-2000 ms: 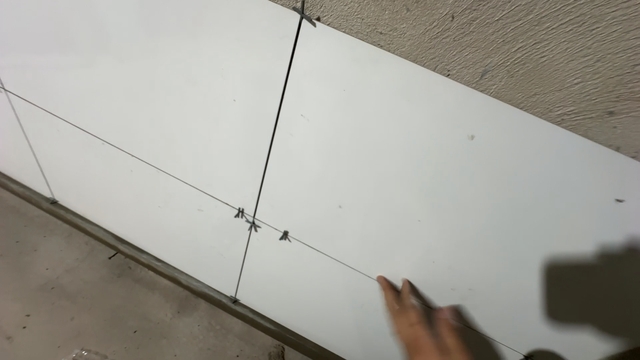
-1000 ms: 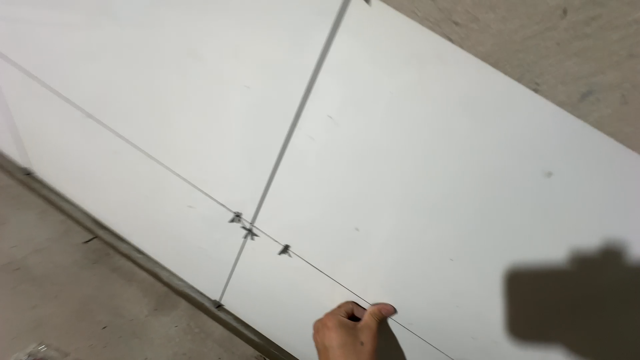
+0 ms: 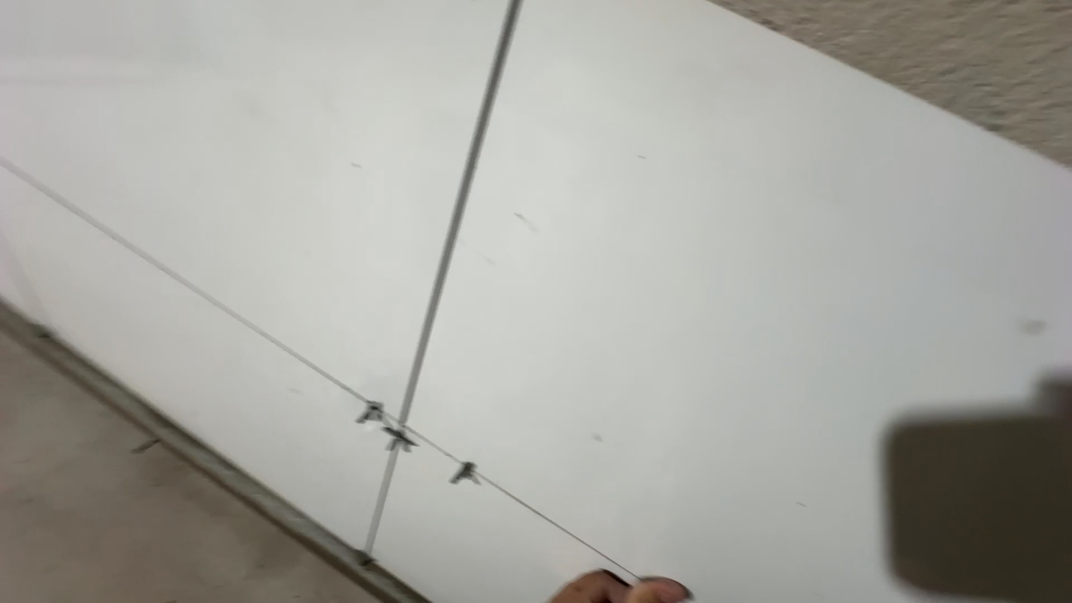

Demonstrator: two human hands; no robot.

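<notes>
My left hand (image 3: 624,589) is at the bottom edge, just right of the middle, and only its finger and thumb tips show. They are bent close together at a thin joint between large white tiles (image 3: 712,293). Whether anything small is between them cannot be told. Up and to the left along this joint sit small dark tile spacers: one (image 3: 465,472) nearest the hand, one (image 3: 399,438) by the crossing of the joints, and one (image 3: 370,412) just left of it. My right hand is out of view.
A wider joint (image 3: 461,201) runs steeply across the tiles. Along their lower left edge lies a narrow grey strip (image 3: 243,494), with bare concrete (image 3: 75,469) beyond. Rough grey plaster (image 3: 946,67) borders the upper right. A dark, blurred, shadow-like shape (image 3: 980,502) covers the lower right.
A hand with outstretched fingers was on the tiles two seconds ago. One second ago, a hand had finger and thumb bent together at the thin joint, as now. The hand now shows less.
</notes>
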